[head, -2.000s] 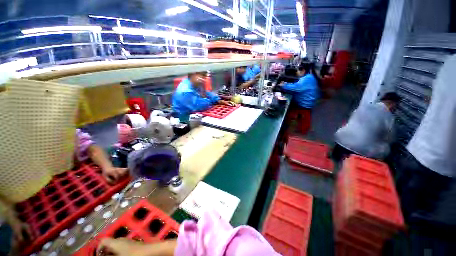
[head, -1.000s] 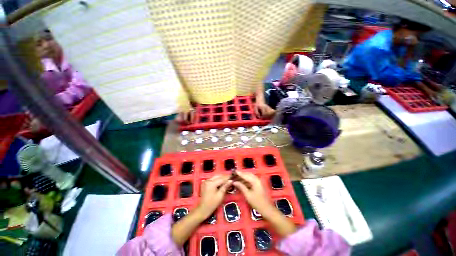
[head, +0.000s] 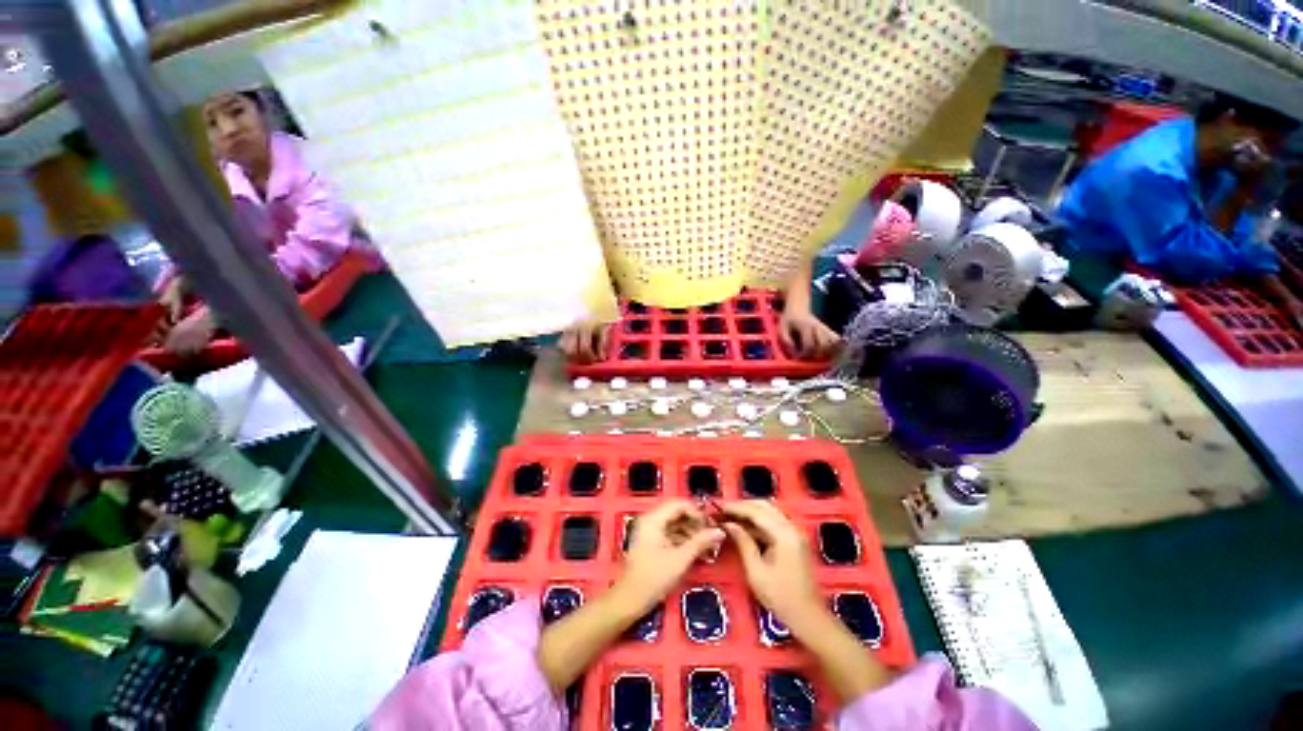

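A red compartment tray (head: 889, 628) lies in front of me, with a dark square watch head (head: 705, 614) in most of the pockets I can see. My left hand (head: 669, 550) and my right hand (head: 765, 550) meet over the middle of the tray. Their fingertips pinch a small dark and reddish part (head: 710, 508) between them. The part is too small to identify. My hands and forearms hide some pockets.
White charging discs (head: 696, 410) on wires lie beyond the tray. A purple-rimmed fan (head: 960, 396), bottle (head: 963, 494) and spiral notebook (head: 1009, 628) are at right, white paper (head: 336, 628) at left. Yellow sheets (head: 657, 129) hang ahead. A person's hands touch the opposite tray (head: 686, 369).
The view has swung from the aisle at right back to the bench. Since one second ago, the scene has shifted slightly right. My hands stay together over the tray.
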